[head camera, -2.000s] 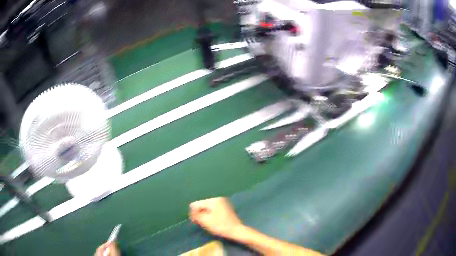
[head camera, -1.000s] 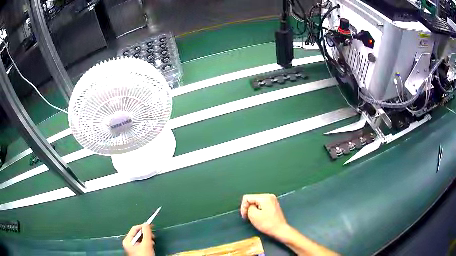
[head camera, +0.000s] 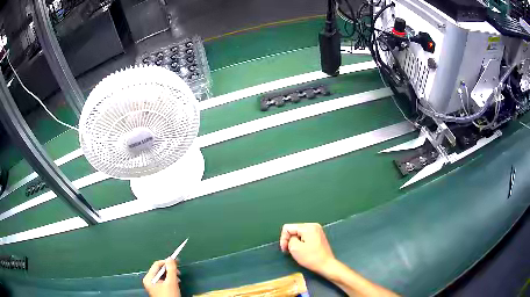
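Observation:
My left hand, at the bottom left of centre, holds slim silvery tweezers like a pen, tips pointing up and right. My right hand is curled into a fist at the bench's near edge; nothing shows in it. The tan-brown taped rest lies below and between the hands, cut off by the bottom edge, with a bit of blue at its right end. A lobed jig lies by the white guide rails at the right.
A white desk fan stands left on the green bench. Another jig lies between far white strips, one at the left edge. A metal post stands left, a white machine right. A spare dark tool lies far right.
The view has swung left and steadied since the first frame. Since the second, the far jig has shifted left and the jig by the rails right, towards the machine. My hands look unmoved.

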